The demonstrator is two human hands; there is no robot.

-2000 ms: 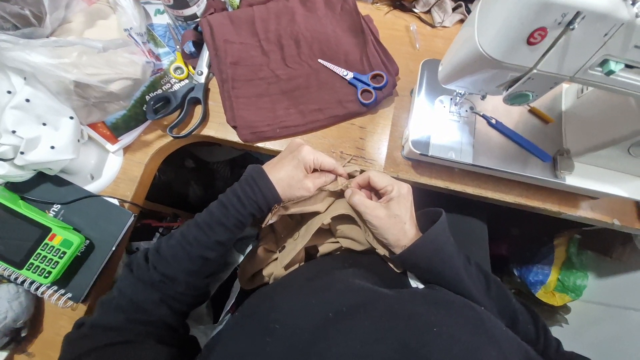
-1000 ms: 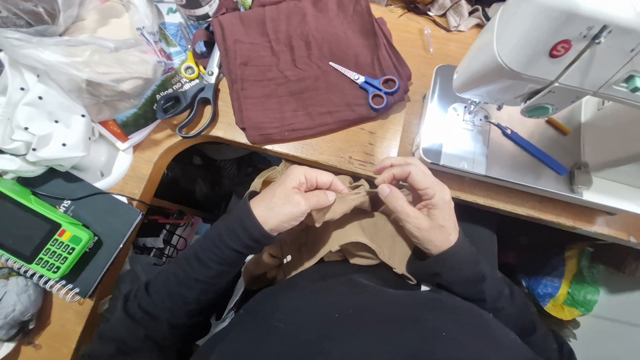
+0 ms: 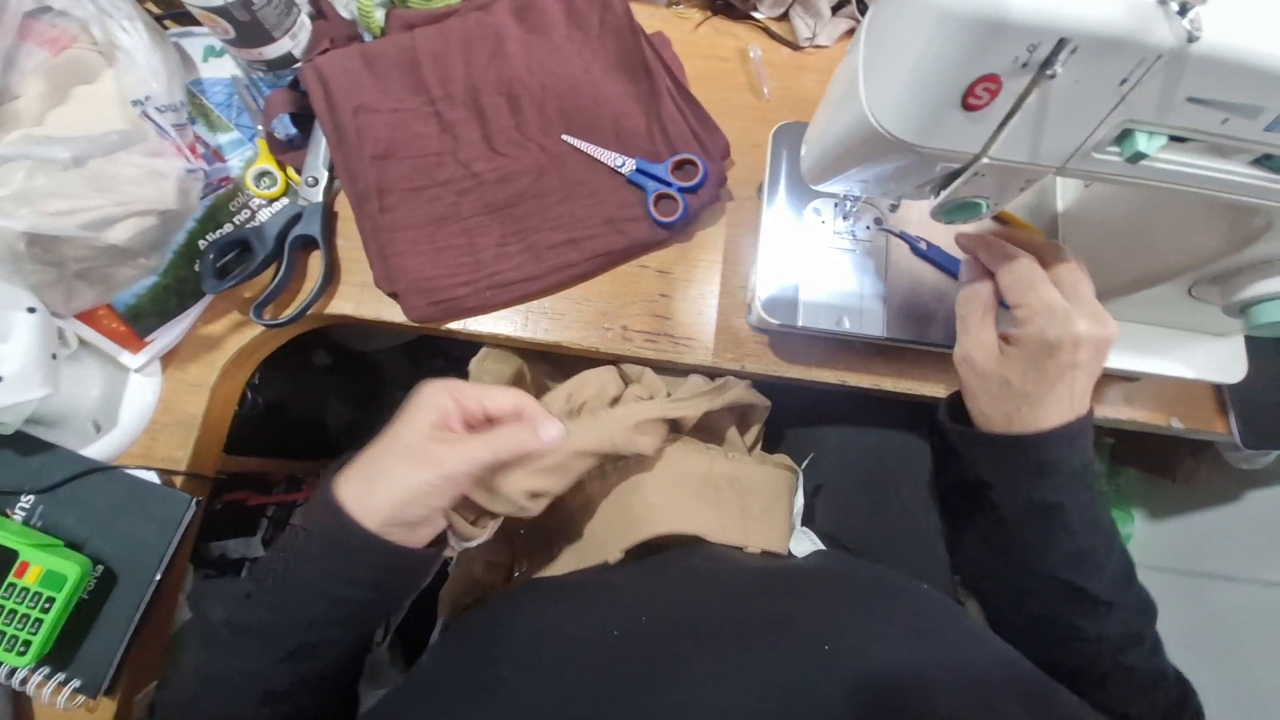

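Note:
A tan garment [image 3: 690, 490] lies bunched on my lap, below the table edge. Over its left part is my left hand [image 3: 450, 455], thumb and forefinger pinched together at a fold of the fabric. My right hand [image 3: 1030, 320] is at the sewing machine [image 3: 900, 110], its fingers on the handle end of a blue seam ripper [image 3: 930, 254] lying on the machine bed; how firmly they hold it is hard to see. The tool's metal tip points left, near the presser foot.
Small blue scissors [image 3: 650, 180] rest on folded maroon cloth [image 3: 500, 150]. Black-handled shears [image 3: 290, 240] and yellow-handled scissors [image 3: 265, 175] lie left of it. A green card terminal [image 3: 40, 590] sits on a dark notebook [image 3: 120, 560] at the lower left. The wooden table edge [image 3: 640, 335] runs above my lap.
My right hand has moved from the tan garment to the blue seam ripper on the machine bed. My left hand stays at the garment. The view has shifted somewhat.

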